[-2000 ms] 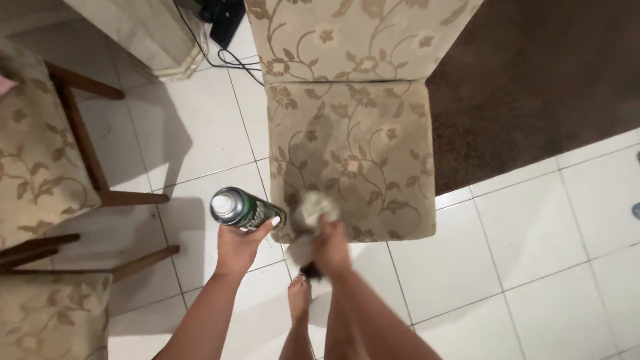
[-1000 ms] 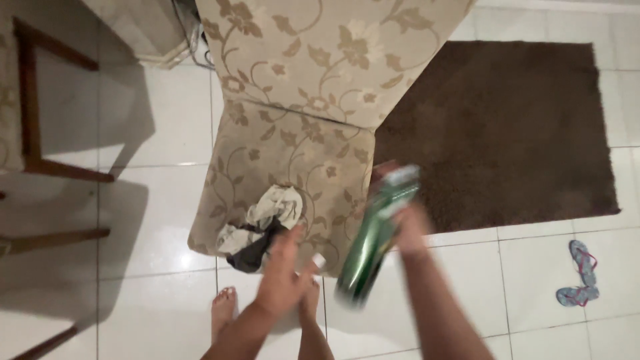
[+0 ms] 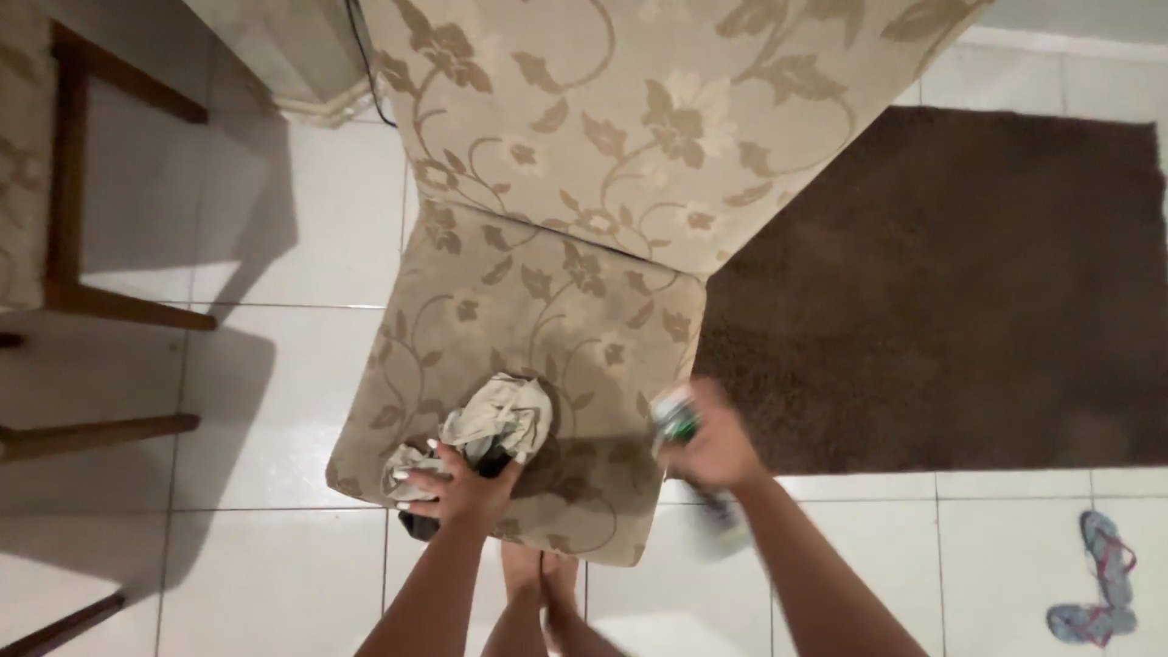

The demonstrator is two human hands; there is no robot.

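Note:
A chair upholstered in beige floral fabric [image 3: 538,319] stands in front of me, its backrest at the top of the view. My left hand [image 3: 465,488] rests with spread fingers on a crumpled cloth [image 3: 502,415], pale with a dark part, at the seat's front left corner. Right of the seat, my right hand [image 3: 716,443] grips a green spray can [image 3: 677,420]. The hand and can are blurred by motion, and the fingers hide much of the can.
A dark brown rug [image 3: 940,301] lies on the white tiled floor right of the chair. Flip-flops [image 3: 1109,584] are at the lower right. Wooden-legged chairs [image 3: 68,182] stand at the left, and a black cable [image 3: 360,64] hangs by a pale base [image 3: 292,55]. My bare feet are below the seat.
The spray can, in my left hand in the oldest frame, is now in my right. My right hand has let go of the cloth, and my left hand has come down on it.

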